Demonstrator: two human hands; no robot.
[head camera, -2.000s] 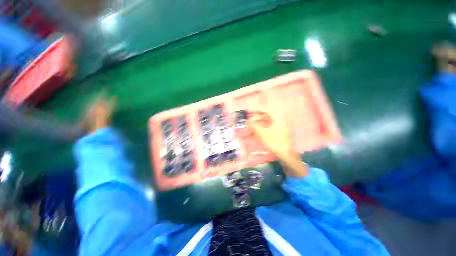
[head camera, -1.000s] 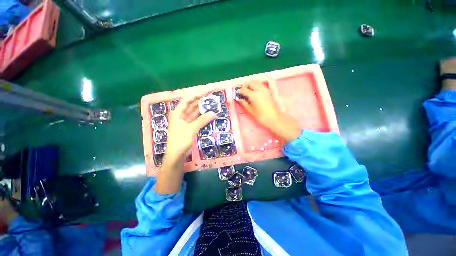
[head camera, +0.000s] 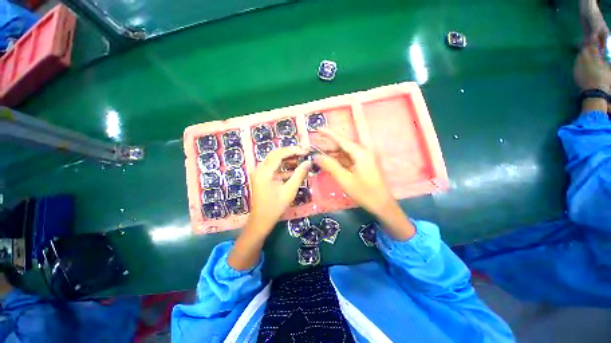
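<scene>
A pale pink foam parts tray (head camera: 434, 147) with four compartments lies in front of me. The two left compartments hold square units (head camera: 234, 157) in two columns, dark with silver rims. The third holds one unit (head camera: 315, 121) at its far left corner; the rightmost compartment is bare. My left hand (head camera: 271, 184) and my right hand (head camera: 355, 171) meet over the tray's middle. Their fingertips pinch a small dark unit (head camera: 312, 159) between them, largely hidden by the fingers. Several loose units (head camera: 309, 254) lie at the tray's near edge.
Two loose units (head camera: 327, 70) lie on the green surface beyond the tray. A grey metal rail (head camera: 74, 139) is at the left, with a redder tray (head camera: 37, 57) at upper left. A black case (head camera: 87, 264) is lower left. Another person's hand and sleeve (head camera: 589, 161) are at the right edge.
My hands have come together over the tray. A unit now sits released in the third compartment's far corner. The two loose units beyond the tray have shifted left in view.
</scene>
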